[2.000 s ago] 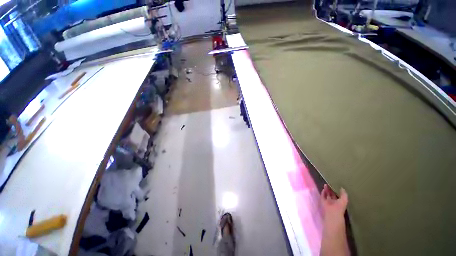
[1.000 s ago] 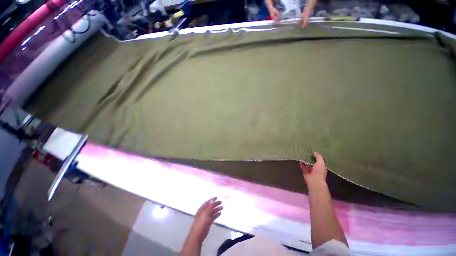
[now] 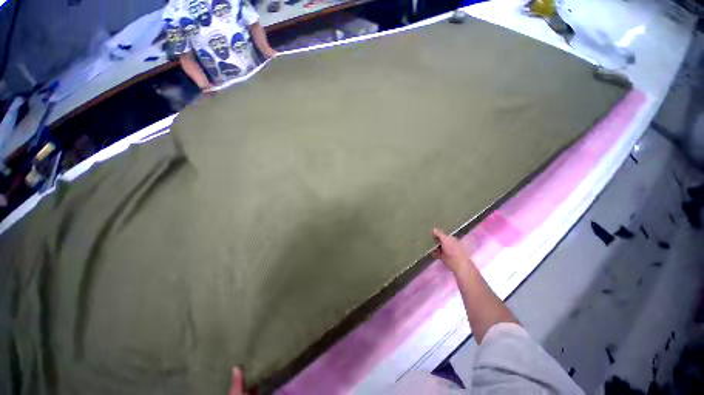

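Observation:
The olive-green fabric ply (image 3: pixel 347 154) covers most of the long table, with folds at the left. My right hand (image 3: pixel 450 249) grips its near edge above the pink underlay strip (image 3: pixel 401 308). My left hand (image 3: pixel 238 381) is at the same near edge at the bottom of the picture, mostly cut off; its thumb shows against the cloth, and the rest of its grip is hidden. Cloth weights sit on the far end: one at the near corner (image 3: pixel 612 76) and a small one at the far corner (image 3: pixel 458 16).
Another person (image 3: pixel 220 42) in a patterned shirt stands across the table, both hands at the far fabric edge. A yellow item (image 3: pixel 542 8) and pale, clear material lie beyond the cloth end. Dark scraps (image 3: pixel 602 233) litter the floor at right.
The view has swung right towards the weighted cloth end. My left hand, free of the cloth before, is now at its near edge. My right hand still grips the edge.

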